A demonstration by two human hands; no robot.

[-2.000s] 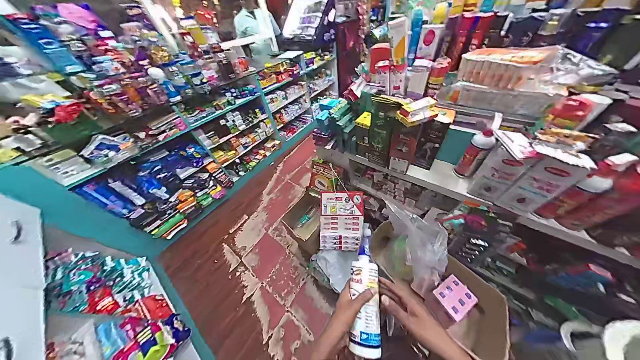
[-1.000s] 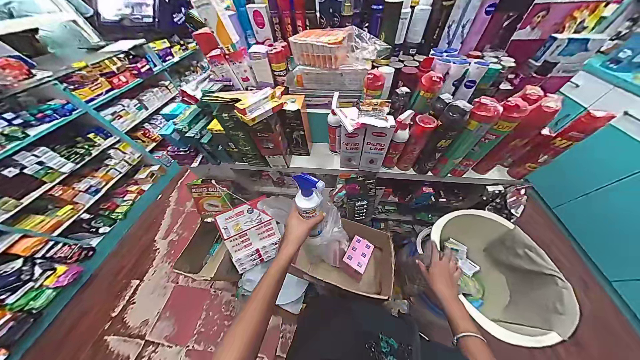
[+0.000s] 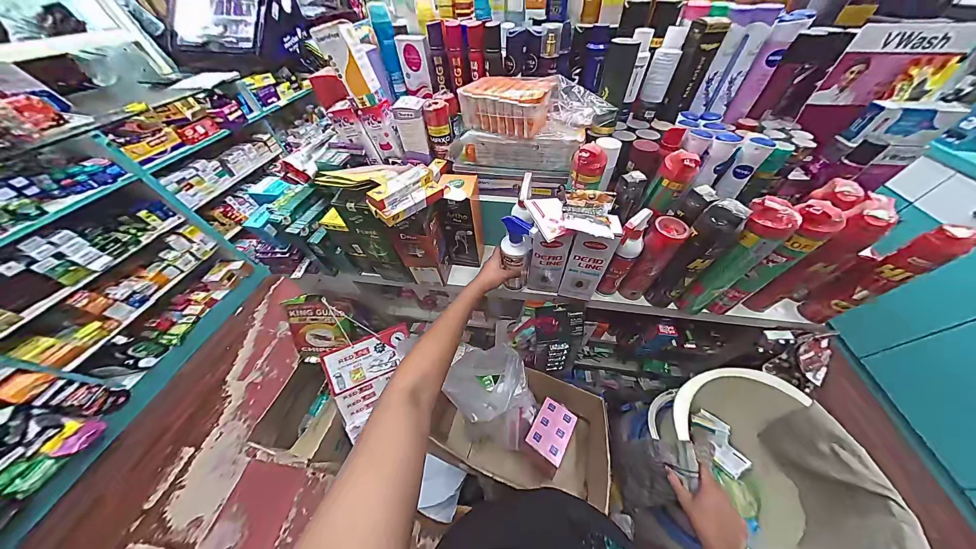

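Note:
My left hand (image 3: 499, 271) grips a white spray bottle (image 3: 515, 252) with a blue trigger head, held upright at the edge of the shelf (image 3: 457, 276). Just right of the bottle are white-and-red Dead Line boxes (image 3: 583, 263); to its left is a dark box (image 3: 462, 217). My right hand (image 3: 707, 496) is low on the right, by the pale rim of a round tub (image 3: 682, 404). Its fingers look apart, but blur hides whether they hold anything. Small packets (image 3: 728, 450) lie in the tub just beyond it.
An open cardboard box (image 3: 587, 457) holds a clear plastic bag (image 3: 492, 385) and a pink box (image 3: 551, 432). Red-capped spray cans (image 3: 770, 229) crowd the shelf at right. Stocked shelving (image 3: 175, 217) runs along the left, beside the worn red floor (image 3: 267, 496).
The spray bottle has gone in my left hand from above the cardboard box to the shelf edge. Two seconds ago both hands were at the bottle; my right hand is now by the tub.

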